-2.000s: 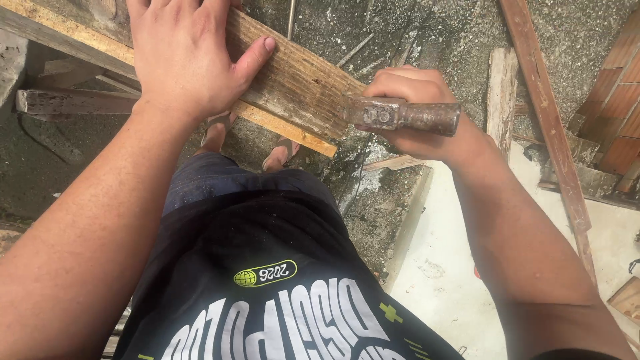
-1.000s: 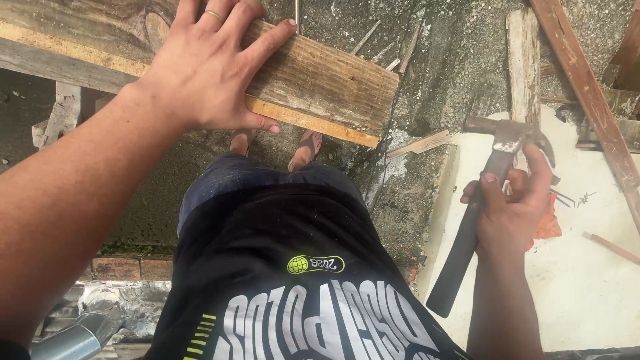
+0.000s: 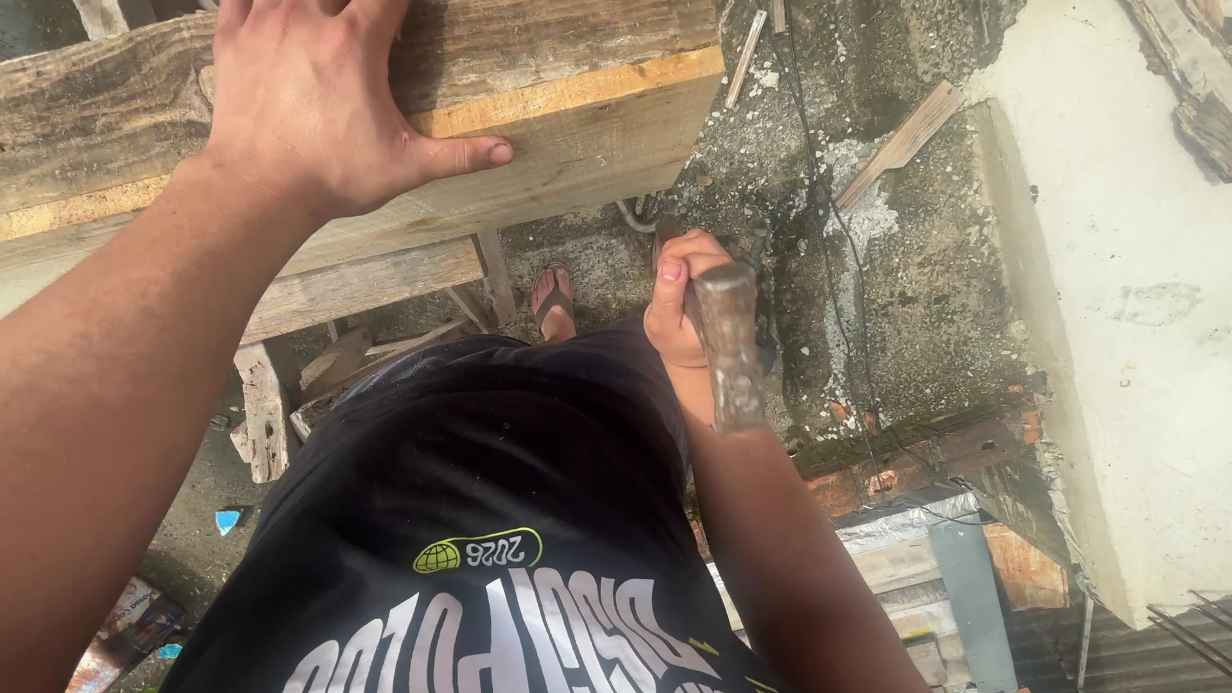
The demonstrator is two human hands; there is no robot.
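At the upper left, my left hand [image 3: 298,106] lies spread on a thick wooden board [image 3: 577,48], its thumb along the paler edge; it grips no tool. Below and right of the board's end, my right hand [image 3: 683,298] is closed around a claw hammer [image 3: 733,346]. The worn metal head points up toward the camera, and most of the handle is hidden behind the fist. The hammer is apart from the board.
A rough wooden frame [image 3: 375,289] stands under the board. My sandalled foot [image 3: 553,298] is on the concrete floor. A dark cable [image 3: 833,212] and a wood offcut [image 3: 900,144] lie right of the hammer, beside a pale slab [image 3: 1136,289].
The hammer, held upright over the pale slab at the right one second ago, is now below the board's end, near my body. My left hand stays on the board. The view has shifted.
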